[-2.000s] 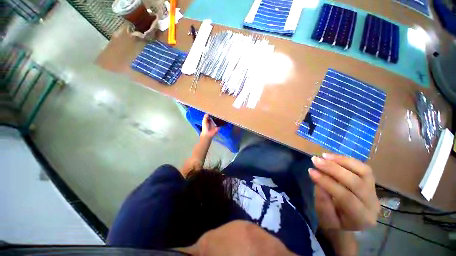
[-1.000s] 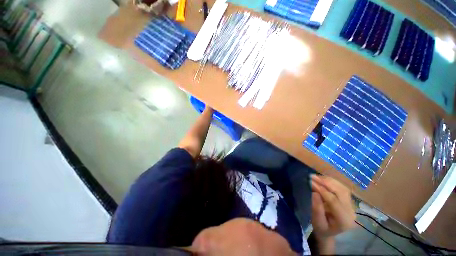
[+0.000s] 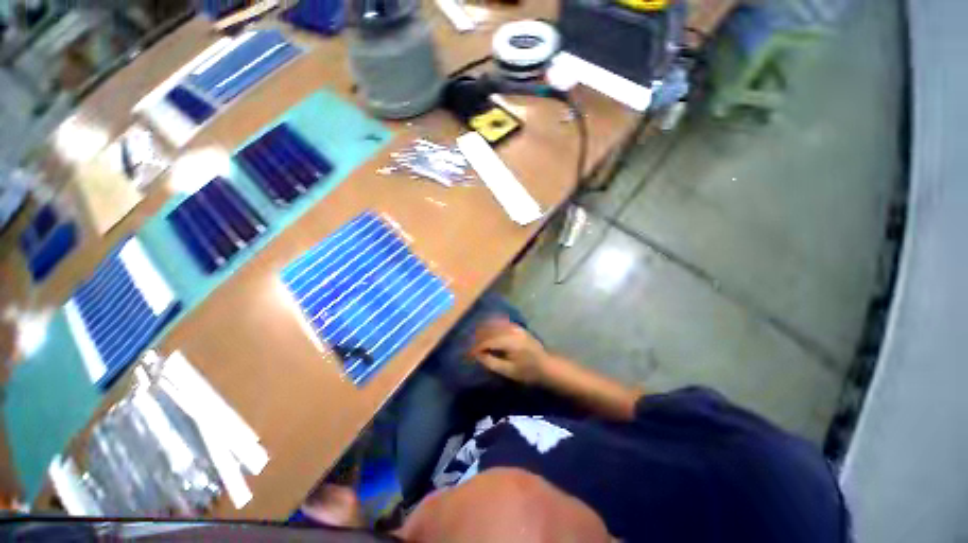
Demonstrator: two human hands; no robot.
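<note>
The bright blue solar cell strip array (image 3: 368, 294) lies on the brown bench edge in front of me, with a small dark tool (image 3: 352, 354) on its near corner. My right hand (image 3: 510, 351) is over my lap, just off the bench edge, fingers curled; whether it holds anything is unclear. My left hand (image 3: 334, 505) is small and blurred below the bench edge at the bottom, partly hidden. Silver ribbon (image 3: 159, 451) is spread left of the array. Short silver pieces (image 3: 433, 161) lie beyond it to the right.
A green mat (image 3: 313, 119) carries dark cell groups (image 3: 215, 221) and a white-edged cell string (image 3: 122, 310). Behind stand a grey domed machine (image 3: 395, 64), a black stand with a yellow square (image 3: 494, 124) and a white ring spool (image 3: 525, 45). A white strip (image 3: 499, 177) lies near the bench edge.
The view has swung right, bringing in the grey machine, stand and spool. My right hand is now lower, against my lap, its fingers more curled. The array and tool look unmoved on the bench.
</note>
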